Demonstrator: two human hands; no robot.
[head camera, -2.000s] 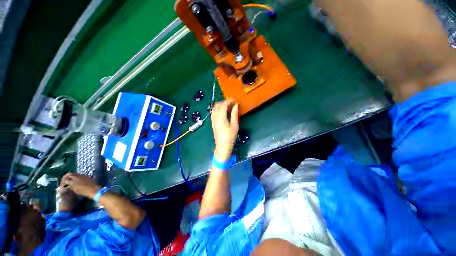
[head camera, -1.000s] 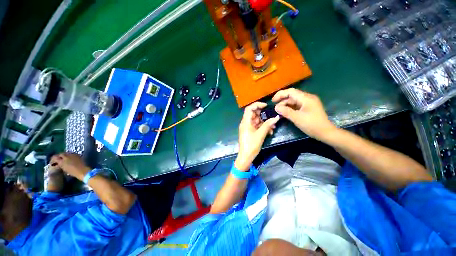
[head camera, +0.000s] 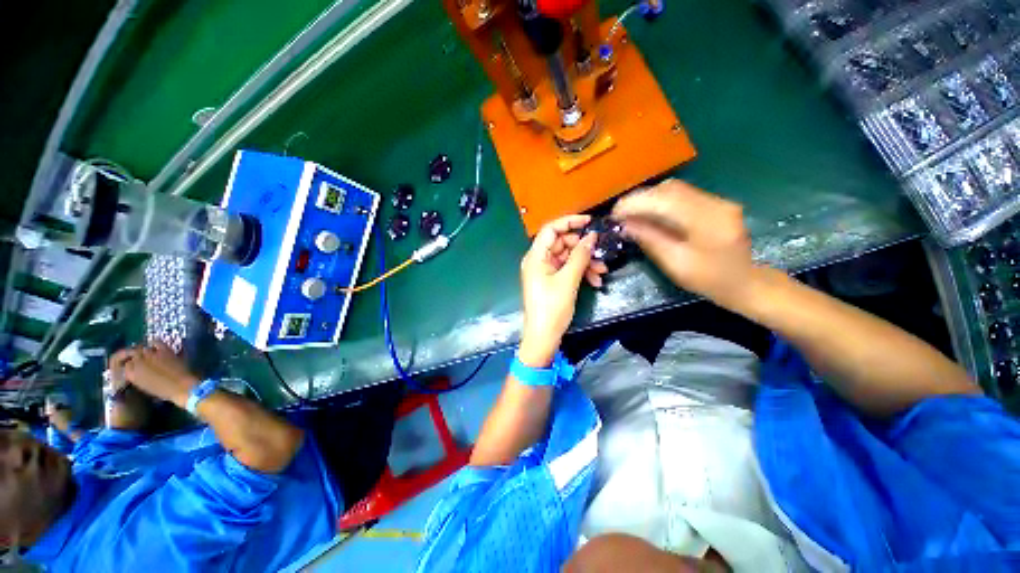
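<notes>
A small round black part (head camera: 607, 238) is between my two hands, just in front of the press base. My left hand (head camera: 556, 269) holds it between thumb and fingers. My right hand (head camera: 693, 237) is at its right side, slightly blurred, with its fingertips at the part; its exact grip is partly hidden. The orange toggle press (head camera: 582, 134) stands behind my hands. Its plunger (head camera: 567, 99) is over the press nest (head camera: 578, 140), and no black disc shows there. The red press handle (head camera: 560, 7) is cut off by the top edge.
Several loose black parts (head camera: 433, 224) lie left of the press, near a white connector (head camera: 430, 249) on a yellowish line. A blue box (head camera: 289, 249) with a clear cylinder (head camera: 190, 229) stands further left. A blister tray (head camera: 951, 134) is at right, another lower (head camera: 999, 302). Another worker (head camera: 201, 481) sits at left.
Two seconds ago a black disc was in the nest and my left hand was empty beside the base. The handle has come into view. Since one second ago, my right fingers have shifted over the held part.
</notes>
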